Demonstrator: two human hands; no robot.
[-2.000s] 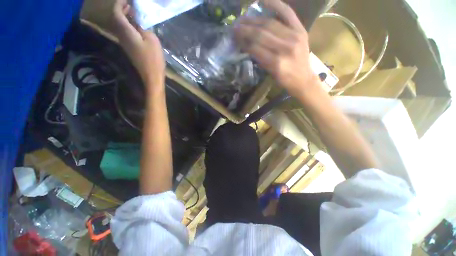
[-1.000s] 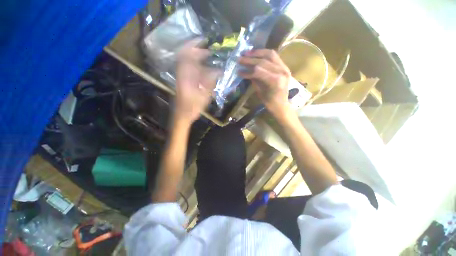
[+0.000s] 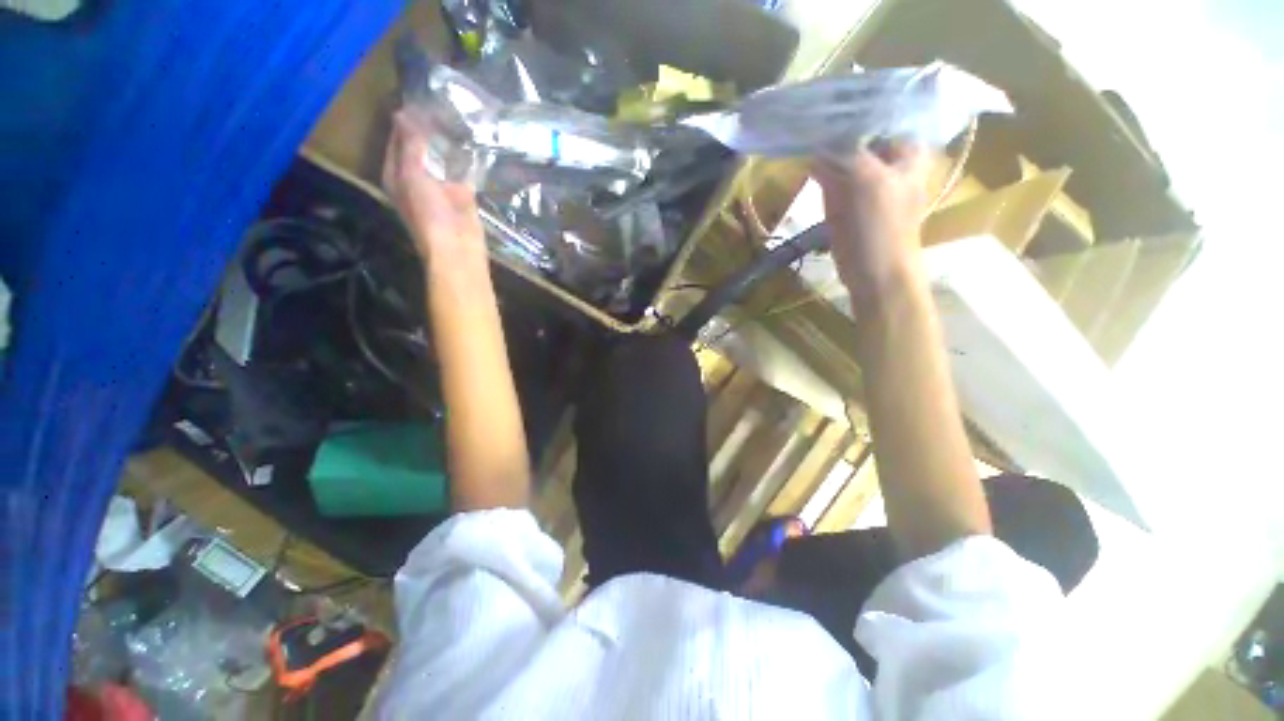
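An open brown parts carton (image 3: 542, 293) full of shiny bags stands in front of me. My right hand (image 3: 876, 197) holds a pale silvery packet (image 3: 859, 113) above the gap between this carton and the second carton. My left hand (image 3: 430, 183) is at the left side of the parts carton, its fingers on a clear shiny bag (image 3: 458, 120). A silver packet (image 3: 563, 141) lies across the bags in the carton. A yellow-marked packet (image 3: 673, 93) lies behind it.
The second carton (image 3: 1127, 289) with a pale looped cable is at the right, a white block (image 3: 1028, 366) before it. A black cable (image 3: 760, 275) curves between the cartons. A wooden pallet (image 3: 789, 458) is underfoot. A green block (image 3: 378, 469) and orange-edged object (image 3: 321, 651) are at left.
My right hand has moved right, out of the parts carton, with a packet. My left hand has moved left to the carton's side. The blue cover at the left has shifted in view.
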